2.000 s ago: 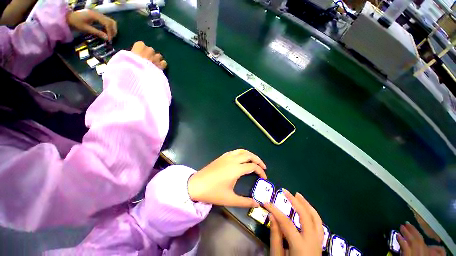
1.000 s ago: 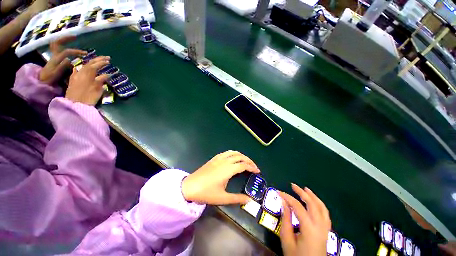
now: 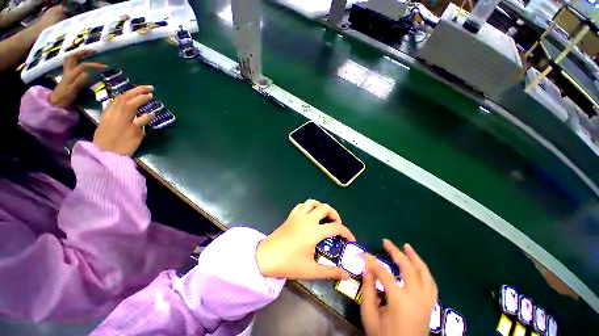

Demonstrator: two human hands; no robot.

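Observation:
Several display modules lie in a row at the bench's near edge. My left hand (image 3: 302,241) grips the modules at the row's left end, thumb below and fingers above. The end module (image 3: 330,247) has a dark screen with small lit marks. Beside it is a module with a white screen (image 3: 353,258). A yellow-edged battery (image 3: 348,287) hangs below. My right hand (image 3: 402,289) is over the row, fingers spread, a fingertip at the white screen's right edge. It partly covers a darker module (image 3: 387,267). More white-screen modules (image 3: 453,323) lie right of it.
A yellow-rimmed phone (image 3: 326,153) lies beyond my hands, near the metal strip (image 3: 407,167). Another group of lit modules (image 3: 525,310) is at far right. At left, a person's hands (image 3: 123,119) work on modules near a white tray (image 3: 118,29). A grey post (image 3: 247,42) stands behind.
The end module's screen went from white to dark menu rows, then to fewer marks. My left hand has shifted slightly right. The neighbour's hands moved back from my side, and more tray shows than at first.

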